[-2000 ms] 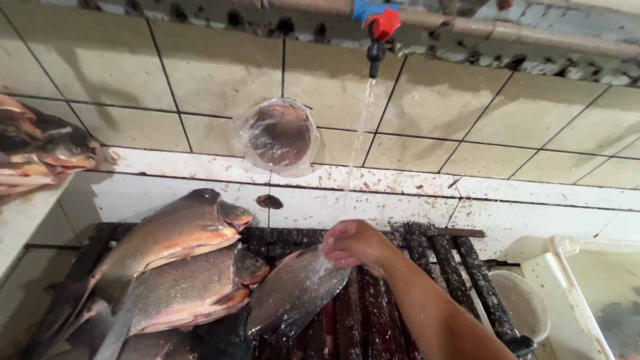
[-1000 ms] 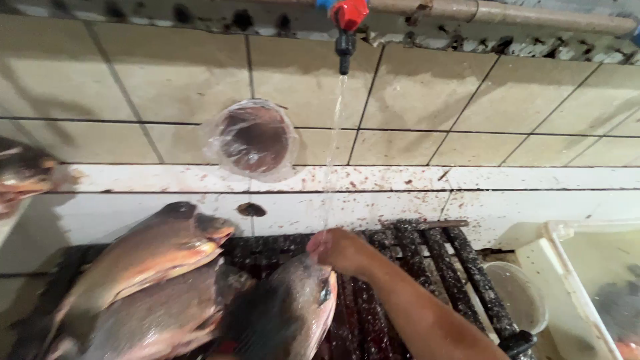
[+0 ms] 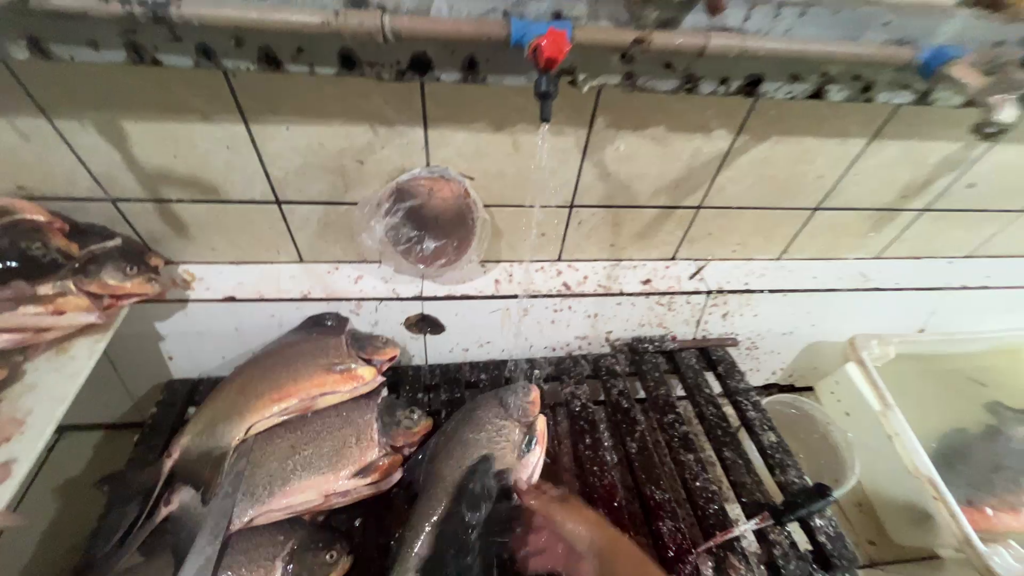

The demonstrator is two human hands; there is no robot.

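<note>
A whole fish [image 3: 472, 432] lies on a dark slatted rack [image 3: 664, 448], its head toward the wall, under a thin stream from a tap [image 3: 546, 76]. My left hand [image 3: 470, 516], in a dark glove, holds the fish's side. My bare right hand [image 3: 564, 532] grips the belly edge, its fingers blurred and partly hidden. Left of them lie an upper fish [image 3: 280, 380], a middle fish [image 3: 320, 464] and a lower fish [image 3: 276, 552]. A long metal blade [image 3: 216, 512] crosses these fish; its handle is out of view.
A knife with a black handle [image 3: 800, 504] rests at the rack's right edge. Beyond it stand a clear round tub [image 3: 812, 448] and a white bin [image 3: 888, 416] holding water and a fish. More fish [image 3: 80, 272] lie on a white ledge [image 3: 64, 400] at left. A plastic-covered round object [image 3: 428, 220] is on the tiled wall.
My right hand has moved from the fish's head down to its belly side. The dark glove now shows plainly on the fish, whose head points more toward the wall than two seconds ago.
</note>
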